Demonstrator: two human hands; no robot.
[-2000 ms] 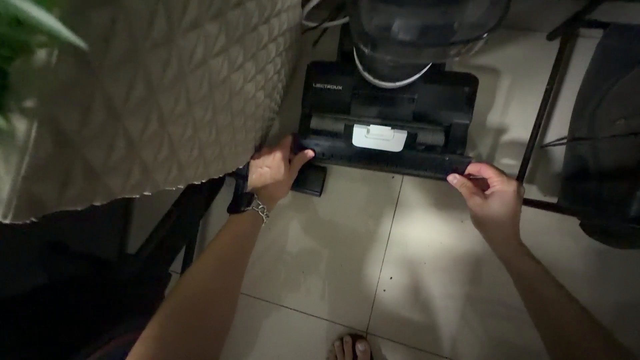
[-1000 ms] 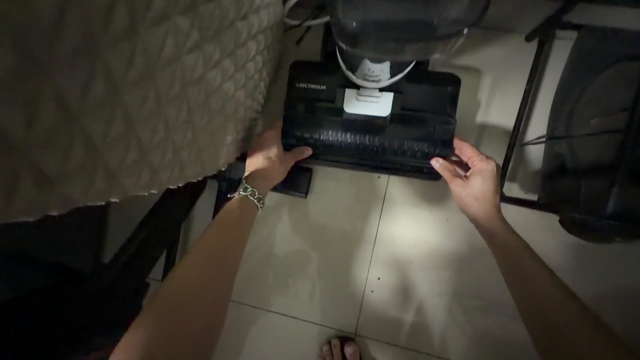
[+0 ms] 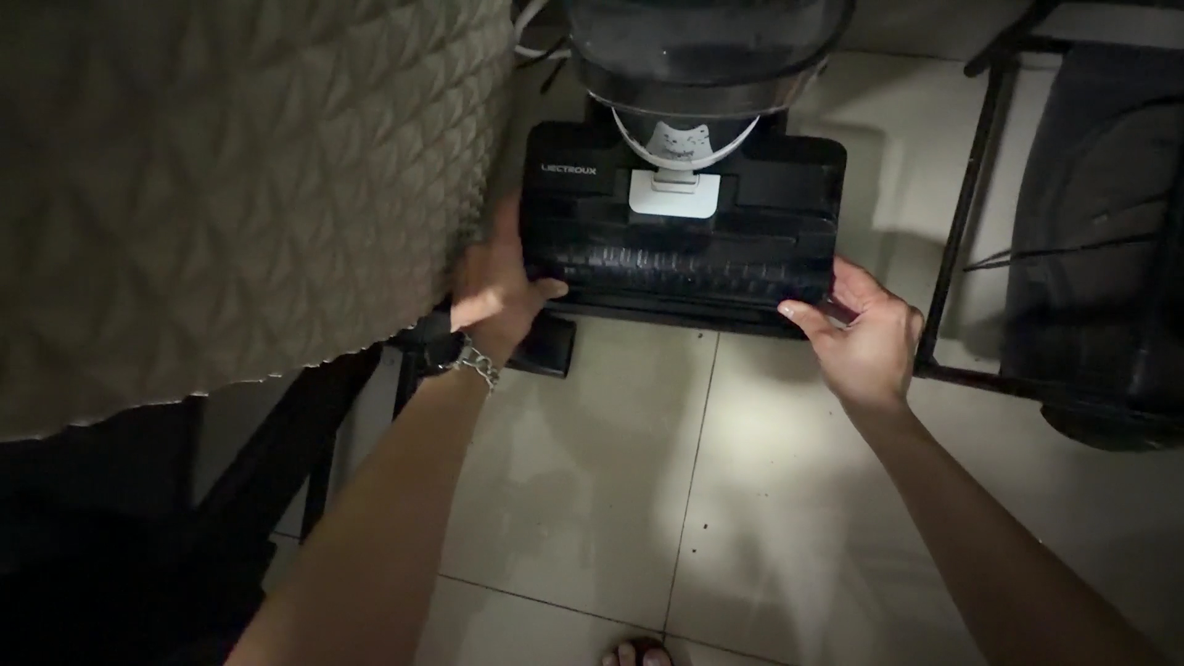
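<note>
A black Liectroux floor-cleaner head (image 3: 684, 231) rests on the tiled floor, its ribbed roller cover facing me and a white latch (image 3: 673, 193) at its middle. My left hand (image 3: 504, 287) grips its left end, the thumb over the front corner; the other fingers are partly hidden. My right hand (image 3: 865, 333) holds the right front corner between thumb and fingers. Above the head, the cleaner's dark translucent body (image 3: 703, 55) with a white rim partly covers its back edge.
A quilted cloth (image 3: 231, 203) hangs close on the left, above a dark metal leg (image 3: 277, 453). At the right stands a black metal frame (image 3: 962, 213) beside a dark mesh-like object (image 3: 1091, 250). Small specks lie on the floor tiles (image 3: 592, 481); my foot (image 3: 638, 652) shows below.
The ribbed roller cover shows more plainly than two seconds ago, when the front of the cleaner head looked flat and dark. Both hands have stayed at its ends. The view has shifted slightly.
</note>
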